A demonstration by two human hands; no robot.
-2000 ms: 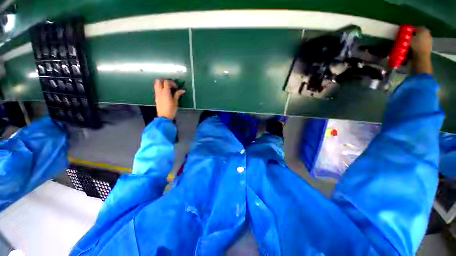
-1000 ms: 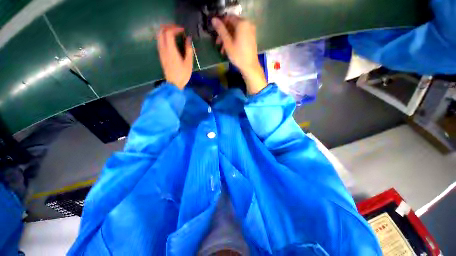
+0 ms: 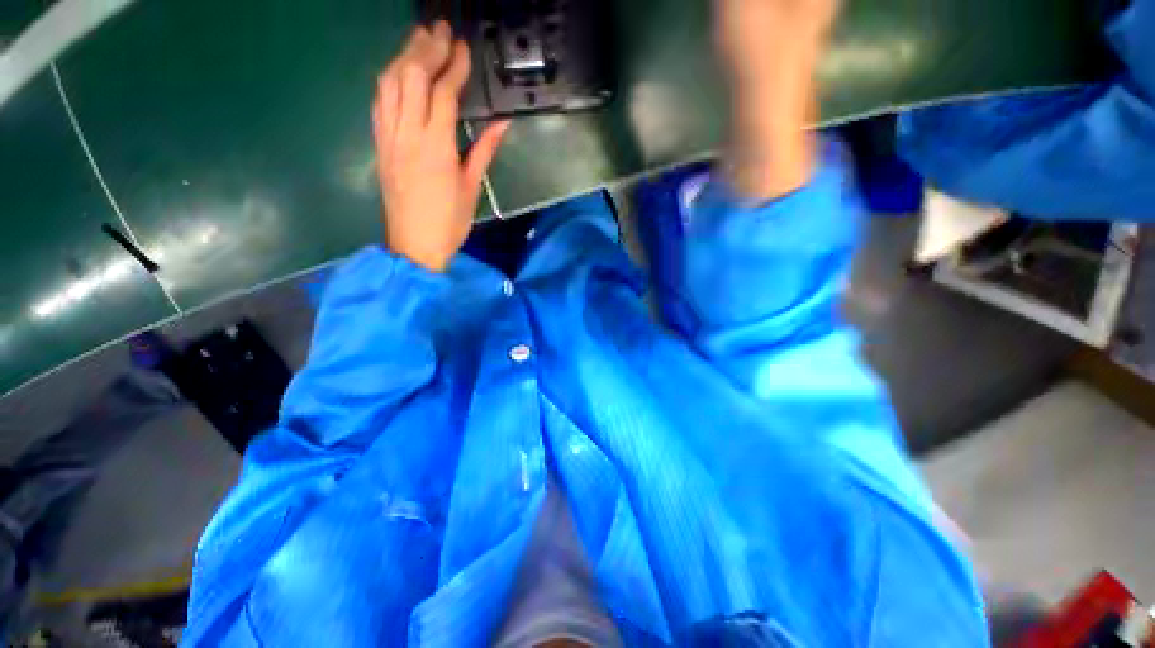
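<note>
The black base plate of the fixture [image 3: 545, 91] lies on the green bench at the top middle, cut off by the upper edge. A small metallic part or nest [image 3: 522, 53] sits on the plate. My left hand [image 3: 424, 139] rests at the plate's left edge, fingers slightly apart; whether it holds anything is hidden. My right hand [image 3: 775, 76] is blurred, to the right of the fixture, its fingers cut off by the upper edge. The red handle is not in view.
A thin black strip [image 3: 131, 247] lies on the green bench [image 3: 253, 177] at left. Another person's blue sleeve [image 3: 1013, 158] is at the right edge. A black panel [image 3: 231, 380] is below the bench at left. A white-framed stand [image 3: 1045, 272] is at right.
My right hand has moved from the fixture to the right. My left hand has come against the plate's left edge. The view has shifted, showing more of the plate.
</note>
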